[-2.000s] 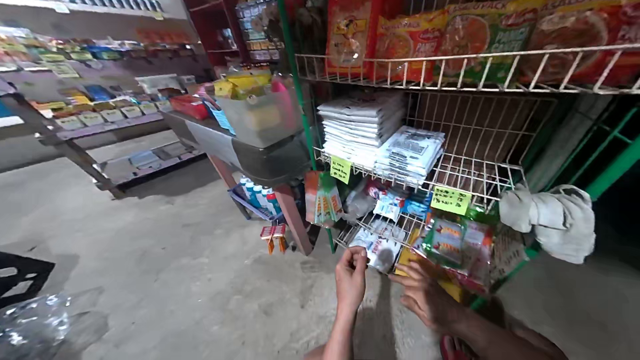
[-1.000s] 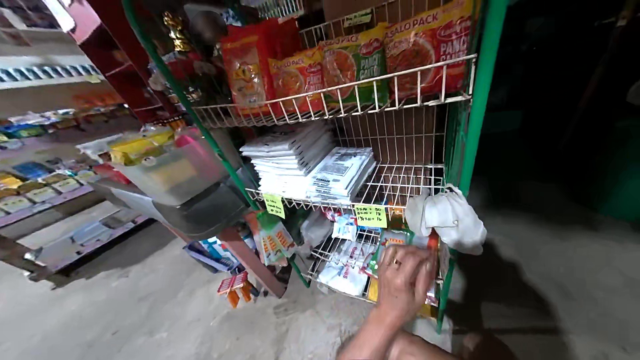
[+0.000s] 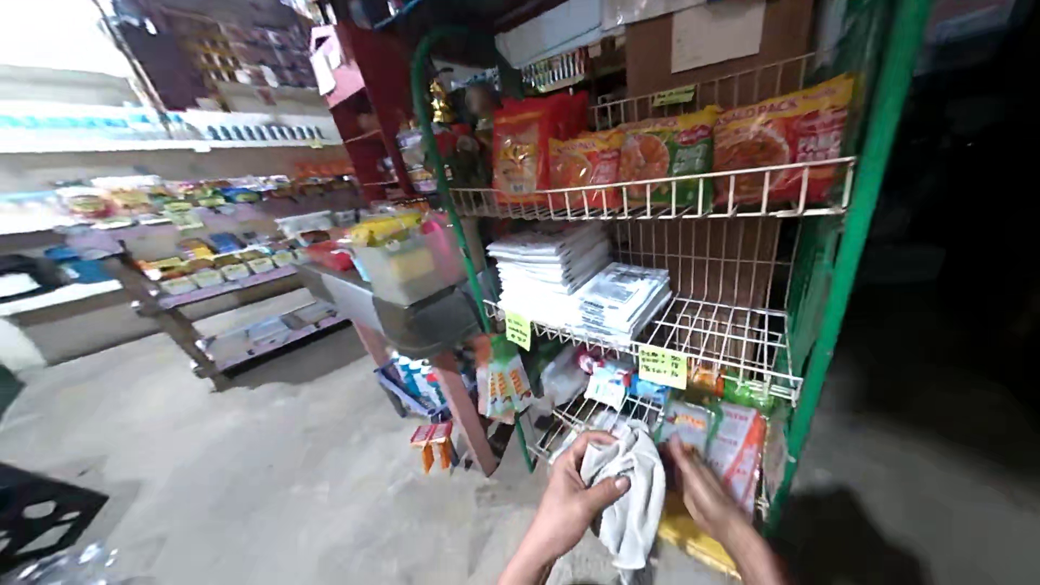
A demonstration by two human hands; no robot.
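Note:
A light grey cloth (image 3: 632,496) hangs bunched in my left hand (image 3: 569,496), pinched between thumb and fingers. Close on its right side is my right hand (image 3: 703,487), fingers extended toward the rack; whether it touches the cloth is hard to tell. Both hands are in front of the bottom shelf of a green-framed wire rack (image 3: 845,284). Behind them lie plastic packets (image 3: 735,451), and a yellow pack (image 3: 699,544) sits low beneath the right hand.
The middle wire shelf bears stacks of white packs (image 3: 548,264) and handwritten price tags (image 3: 662,366). Red noodle packs (image 3: 780,142) stand on the upper shelf. Left of the rack is a table with a plastic bin (image 3: 406,264). A black crate (image 3: 41,520) is at the lower left.
The cloth, which hung at the rack's right front corner in both earlier frames, is now in my left hand, lower and further left. The view has turned somewhat.

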